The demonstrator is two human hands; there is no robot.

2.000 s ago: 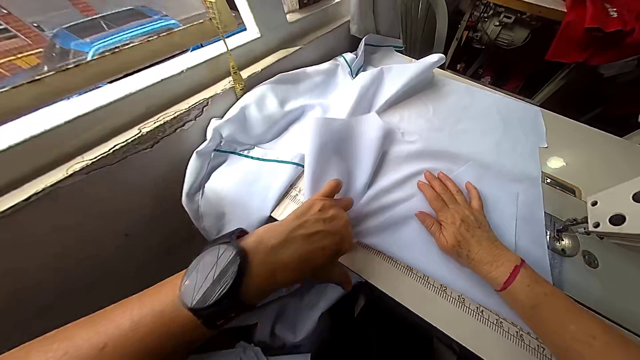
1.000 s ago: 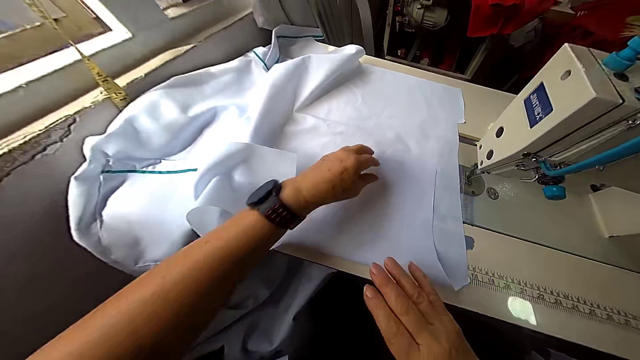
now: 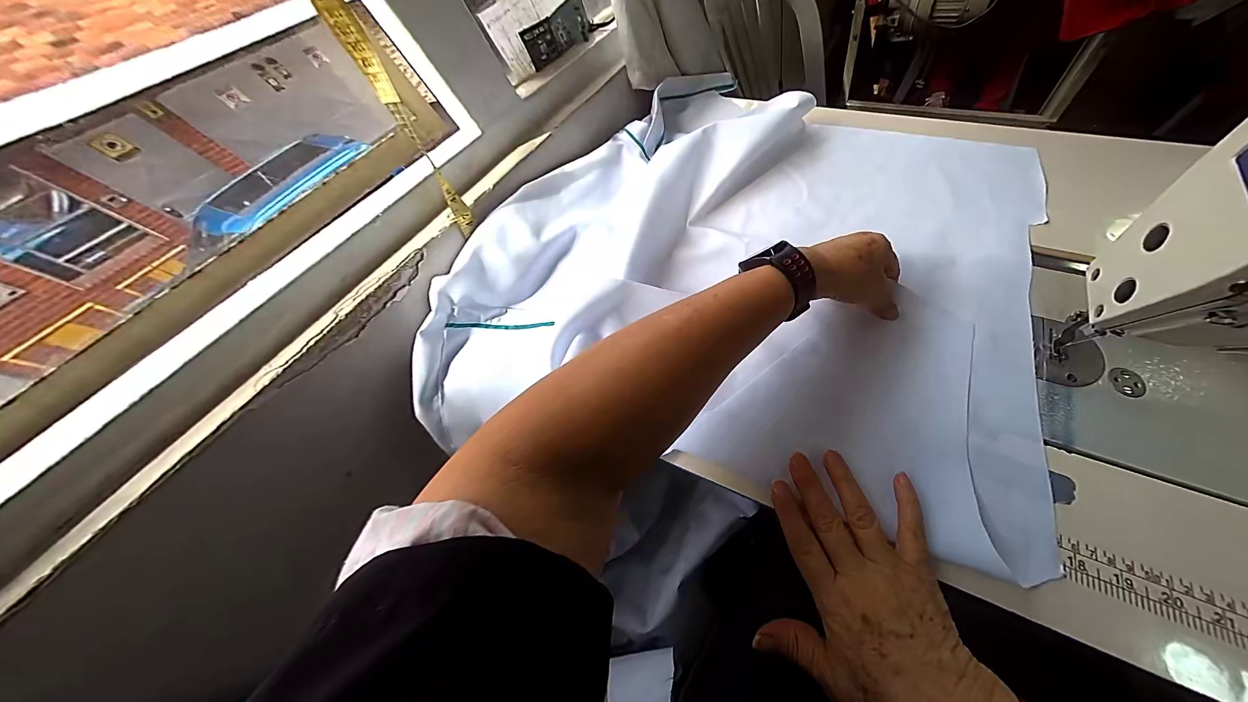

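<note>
A white garment with teal piping lies bunched at the left of the sewing table, and a flat panel of white fabric spreads over the tabletop. On the upper middle of that panel rests my left hand, a dark watch on its wrist, fingers bent downward; whether they pinch the cloth cannot be told. My right hand lies palm down with spread fingers on the panel's near edge. Right of the cloth is the sewing machine, its needle and presser foot above the needle plate.
A printed ruler scale runs along the table's near right edge. At the left are a wall and a window frame, where a yellow tape measure hangs. A plastic chair stands behind the table.
Two seconds ago my left hand was at the near edge by the bunched garment; it is now farther right on the panel. My right hand has moved to the panel's near edge.
</note>
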